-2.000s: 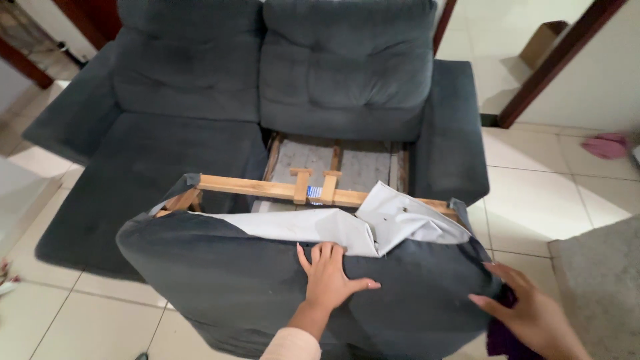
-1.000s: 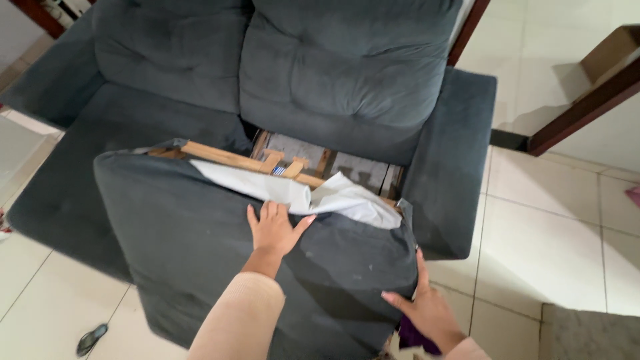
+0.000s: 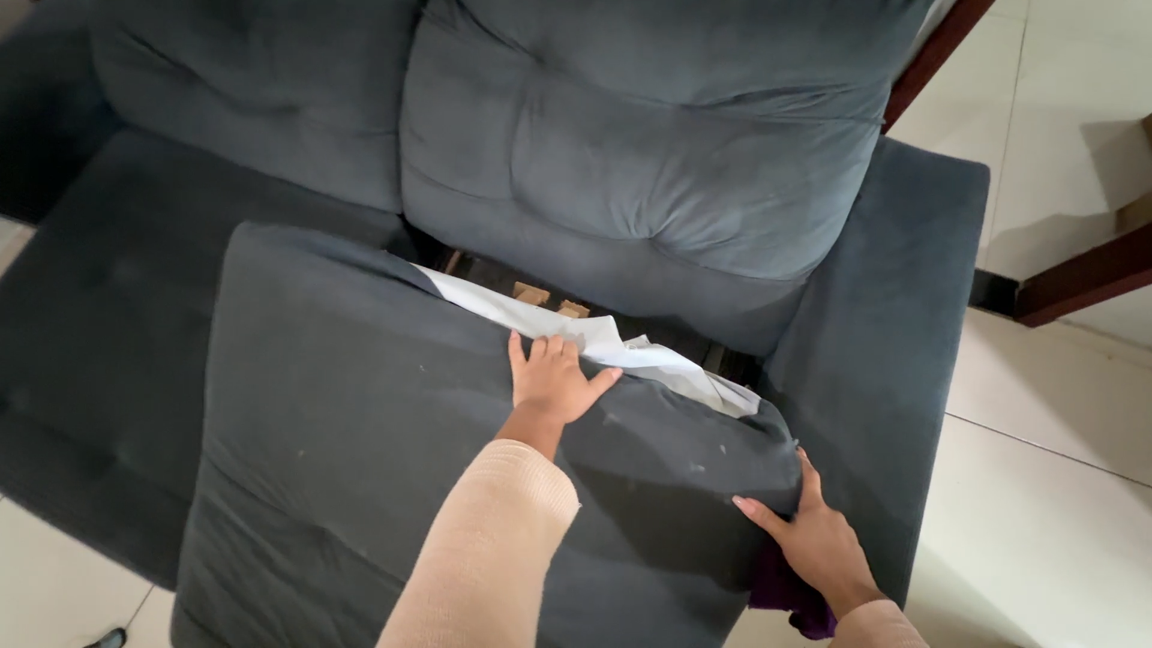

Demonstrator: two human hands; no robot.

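Observation:
A dark grey sofa seat section (image 3: 360,405) lies tilted over the right seat opening of the grey sofa. White lining fabric (image 3: 504,308) shows along its far edge, with two wooden frame pieces (image 3: 531,293) just behind. My left hand (image 3: 553,378) presses on the top near that edge, its fingertips at the lining. At the right side, my right hand (image 3: 814,535) grips the section's edge, thumb on top and the other fingers mostly hidden. Below that hand hangs a purple cloth (image 3: 787,589).
Sofa back cushions (image 3: 648,162) stand beyond the opening. The armrest (image 3: 886,360) borders the section on the right, and the left seat (image 3: 117,360) on the left. A dark red wooden post (image 3: 1080,279) and tiled floor (image 3: 1044,414) lie at the right.
The seat section has moved toward the sofa's back and down over the opening, covering most of the wooden frame seen before. Both hands have moved with it. The view is closer.

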